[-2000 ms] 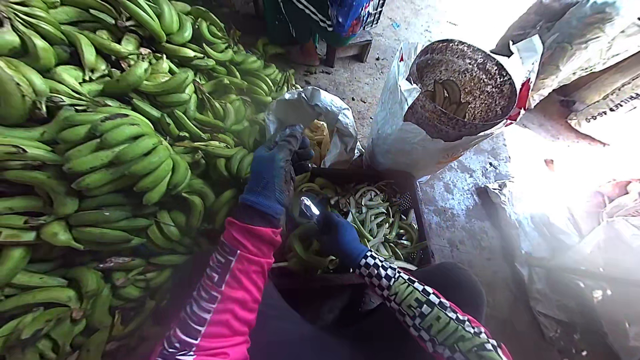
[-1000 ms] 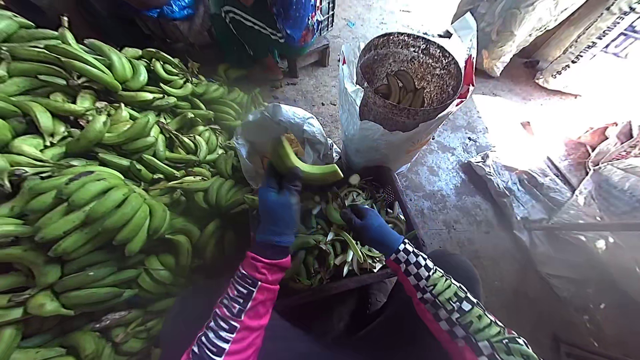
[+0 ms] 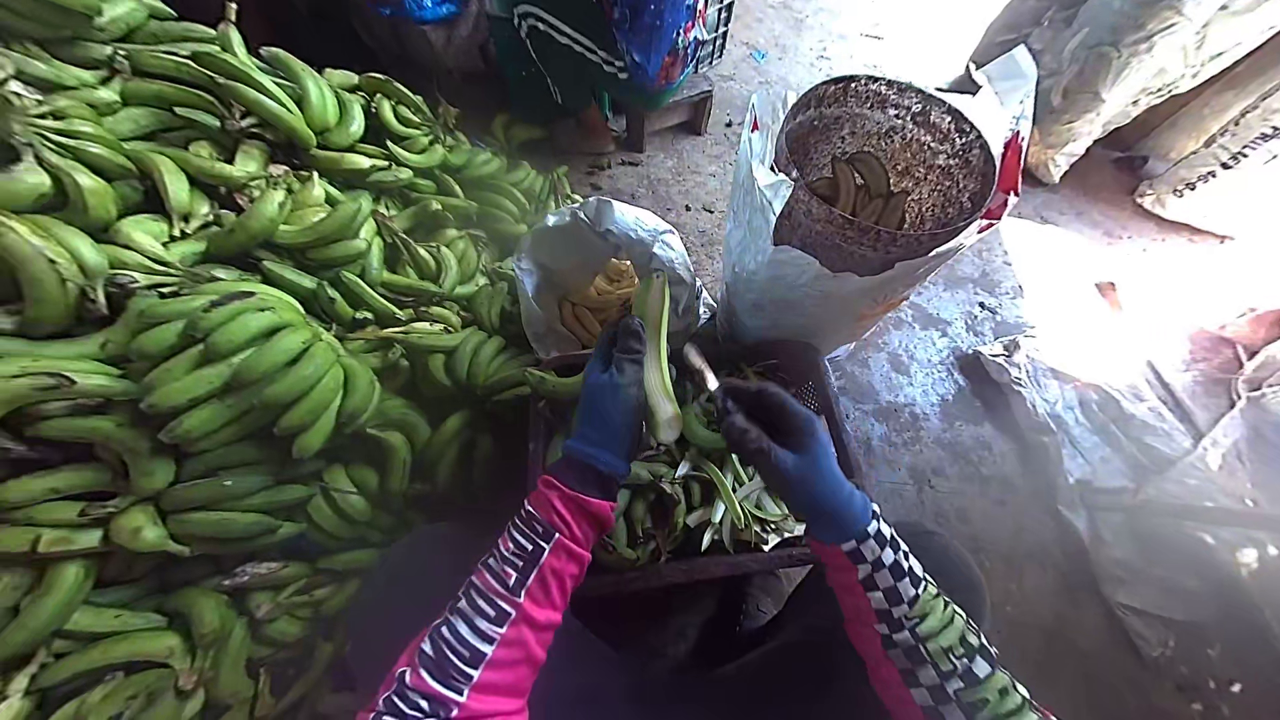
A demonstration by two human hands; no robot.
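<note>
A blue glove covers my left hand [image 3: 612,395], which holds a green plantain [image 3: 656,360] upright, its skin partly pared to pale strips. My right hand [image 3: 795,450], gloved too, grips a small knife [image 3: 702,368] just right of the plantain, blade pointing up and left, not touching it. Below both hands is a dark plastic crate [image 3: 690,572] with green peels [image 3: 735,495] and whole green fruit inside. Behind my left hand, an open white sack [image 3: 545,250] contains yellowish peeled fruit [image 3: 600,300].
Green plantain bunches [image 3: 260,365] are heaped along the left. A rusty-looking metal drum [image 3: 890,235] inside a white sack [image 3: 745,290] holds a few dark fruits. Full sacks [image 3: 1130,70] stand at the upper right, plastic sheeting [image 3: 1150,470] below them. A person in striped dark clothing [image 3: 560,50] is behind a low wooden stool [image 3: 672,118].
The plantain in my left hand has turned from lying sideways to upright. My right hand has risen from the peels with the knife toward the plantain. The view has shifted.
</note>
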